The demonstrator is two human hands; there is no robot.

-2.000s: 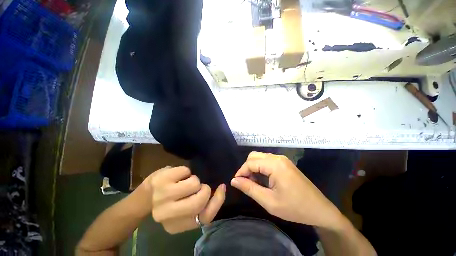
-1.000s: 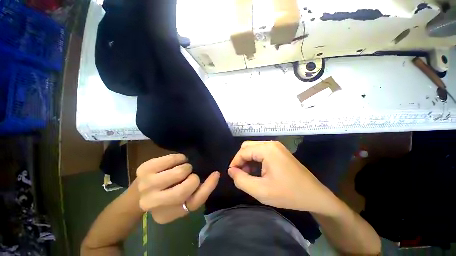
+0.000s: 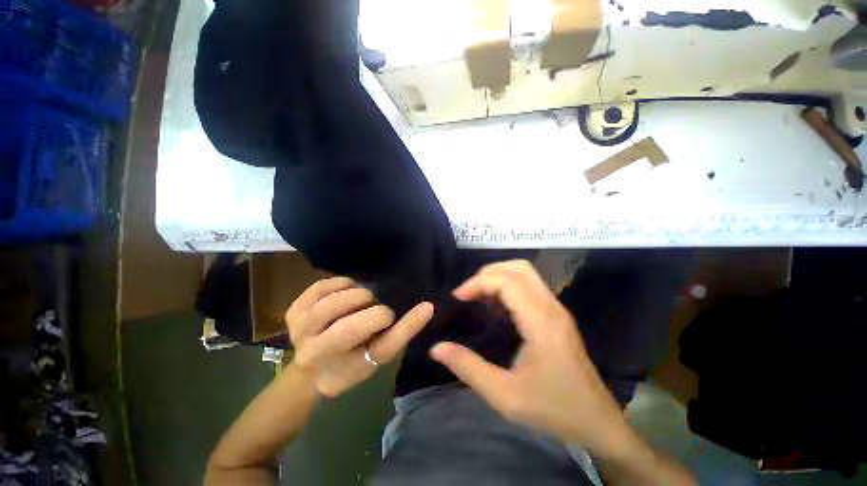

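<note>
Black knit fabric (image 3: 356, 190) lies over the left part of the white table and hangs over its front edge towards my lap. My left hand (image 3: 347, 332), with a ring on one finger, is closed on the hanging fabric, its index finger stretched out. My right hand (image 3: 532, 351) is just right of it, thumb and index finger apart, with nothing visible between them. The fabric edge between the hands is too dark to make out.
The cream machine body (image 3: 532, 85) stands at the back, with tan tape strips (image 3: 490, 43). A tan card scrap (image 3: 627, 161) and a brown-handled tool (image 3: 833, 142) lie on the table (image 3: 532, 204). Blue crates (image 3: 57, 171) stand at left; a dark heap (image 3: 770, 370) is at lower right.
My right thumb and index finger have opened from a pinch. My left hand stays at the fabric. The view has shifted, and the scissors-like handles on the machine are out of sight.
</note>
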